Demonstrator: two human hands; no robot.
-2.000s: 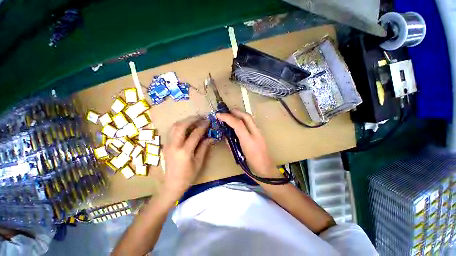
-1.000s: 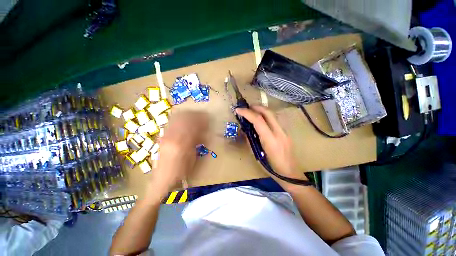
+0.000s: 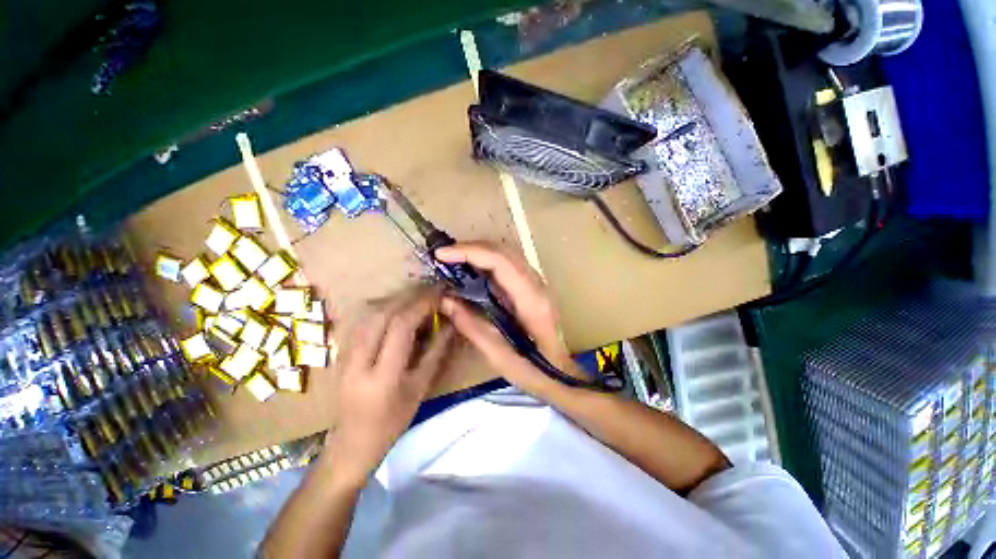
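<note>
My right hand (image 3: 508,311) holds the black soldering iron (image 3: 467,280), its metal shaft pointing up-left toward the blue circuit boards (image 3: 328,188). My left hand (image 3: 382,366) is close beside it, fingers bent and blurred. A small yellow-edged piece (image 3: 437,321) shows at the left fingertips; it looks like a battery cell, mostly hidden by the fingers. A loose pile of silver-white battery cells (image 3: 249,293) with yellow edges lies left of my left hand on the brown board (image 3: 644,286).
Black fan (image 3: 557,137) and grey solder waste box (image 3: 710,147) stand at the upper right. Beyond are the black soldering station (image 3: 778,131) and solder wire spool (image 3: 882,27). Blister trays (image 3: 98,360) lie left. Stacked trays (image 3: 874,437) stand lower right.
My left hand, a blur near the cell pile one second ago, is now beside my right hand with a yellow-edged piece. The iron is tilted further left. The whole view has shifted.
</note>
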